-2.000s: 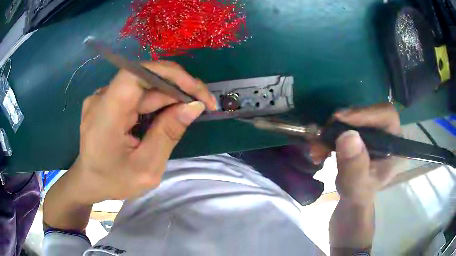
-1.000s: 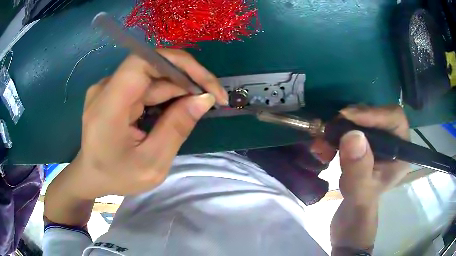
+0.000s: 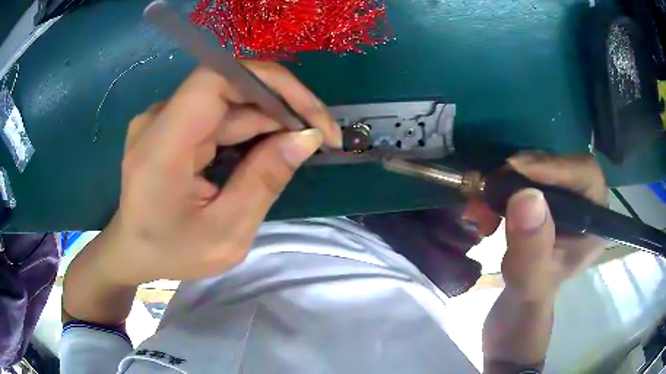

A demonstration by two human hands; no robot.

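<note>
The grey strip panel (image 3: pixel 431 124) lies on the dark green mat, its left part hidden behind my left hand. A round component (image 3: pixel 358 137) with a metal rim sits on it near my left fingertips. My left hand (image 3: pixel 212 168) holds the flat grey tweezers (image 3: pixel 226 67) between thumb and fingers; their tip is close to the round component, with a faint bit of red there. My right hand (image 3: pixel 544 219) holds the soldering iron (image 3: pixel 537 201) by its black handle. Its metal barrel points left, with the thin tip near the strip's front edge; exact contact cannot be told.
A heap of short red wires (image 3: pixel 292 25) lies behind the strip. A thin silvery strand (image 3: pixel 109 88) lies at the left. A black iron stand (image 3: pixel 621 80) with silvery bits stands at the right. Clear bags (image 3: pixel 14 135) lie at the left edge. The iron's cable runs off right.
The whole view has shifted, so the strip, wire heap and stand sit farther right and slightly higher. Both hands keep their tools and stay close to the round component.
</note>
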